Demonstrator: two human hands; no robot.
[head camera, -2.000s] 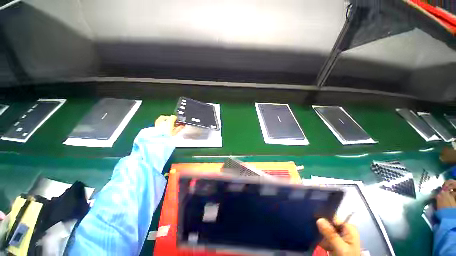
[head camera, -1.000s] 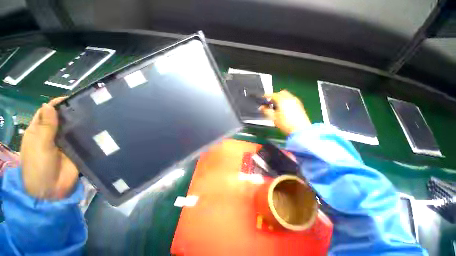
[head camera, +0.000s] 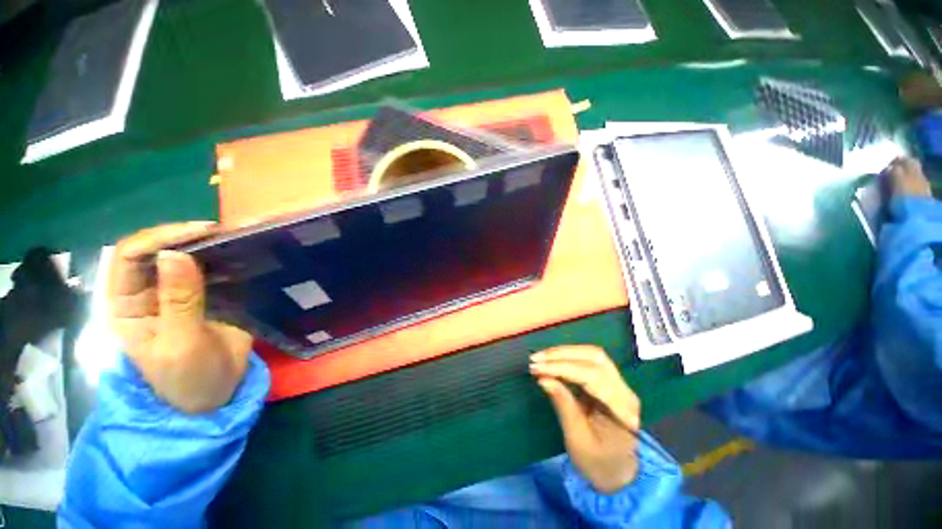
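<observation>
A tablet back housing (head camera: 413, 248) is tilted against a cardboard core (head camera: 421, 161) on the orange-red mat (head camera: 289, 186). Its dark inside faces me and has several pale square patches. My left hand (head camera: 181, 315) grips its left end. My right hand (head camera: 591, 413) is below the mat's lower edge, clear of the housing, with thumb and fingertips close together. A thin dark stick, seemingly the tweezers (head camera: 594, 396), lies along its fingers. Whether a small piece is at its tip cannot be told.
Waiting housings (head camera: 702, 222) lie on white sheets right of the mat. A dark slotted sheet (head camera: 424, 398) lies at the near bench edge. Housings (head camera: 341, 41) lie along the green belt. Black cloth (head camera: 39, 289) lies at far left. Another person's blue sleeve (head camera: 914, 269) is at right.
The housing has come down from the air onto the core over the mat, still in my left hand. My right hand has moved back from the belt to the near bench edge.
</observation>
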